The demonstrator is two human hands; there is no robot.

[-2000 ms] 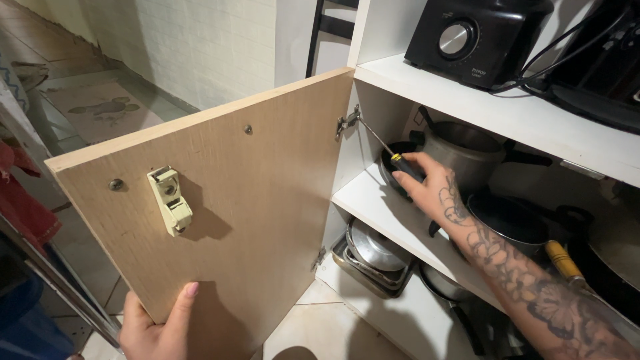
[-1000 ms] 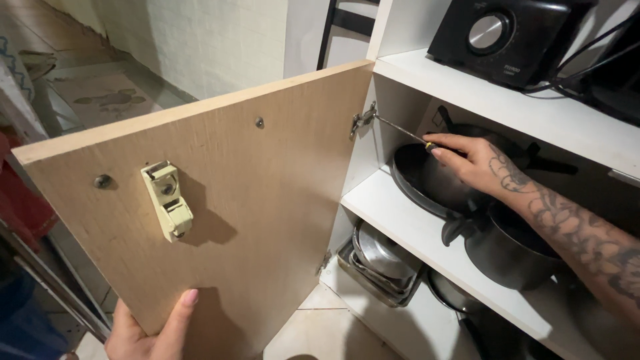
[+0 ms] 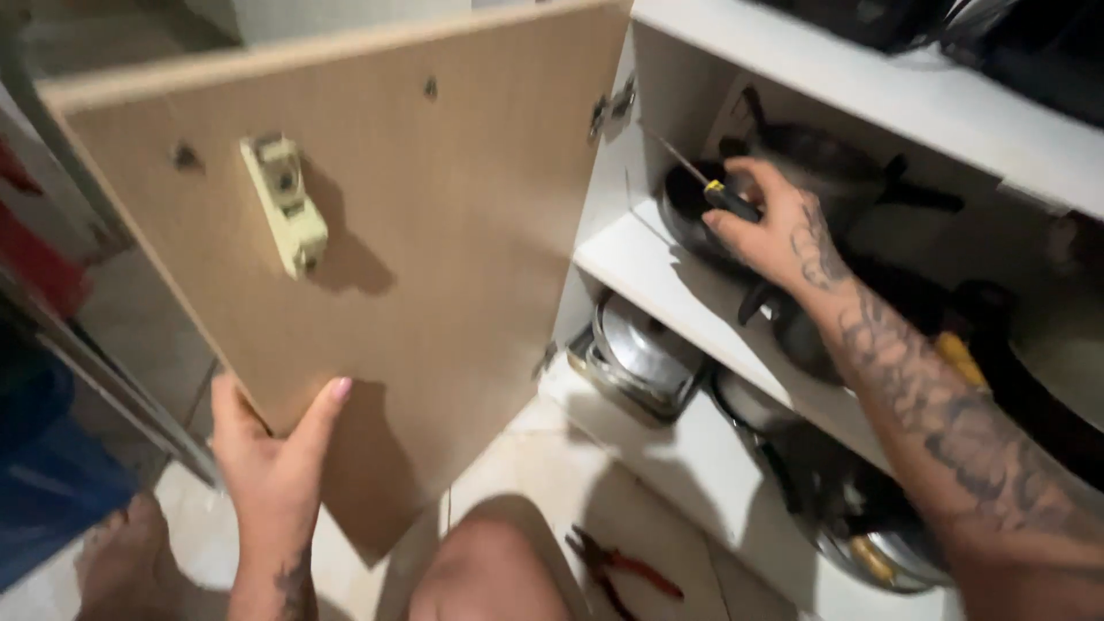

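My left hand (image 3: 280,457) grips the lower outer edge of a light wooden cabinet door (image 3: 483,259), thumb on its inner face. A cream plastic latch (image 3: 286,205) is fixed on that face. My right hand (image 3: 763,220) holds a screwdriver (image 3: 729,200) with a black and yellow handle, its shaft pointing up and left. The thin tip lies near the upper metal hinge (image 3: 611,105), apart from it. The lower hinge (image 3: 543,360) sits near the bottom of the door.
Dark pots (image 3: 819,159) stand on the middle white shelf (image 3: 681,289). Metal pans and a lid (image 3: 642,341) lie below. Red-handled pliers (image 3: 625,569) rest on the tiled floor beside my knee. Blue material (image 3: 52,492) is at the far left.
The screwdriver tip, at the upper hinge in the earlier frames, has come away from it. The view has tilted down, bringing the pliers and my knee into sight. My left hand still holds the door.
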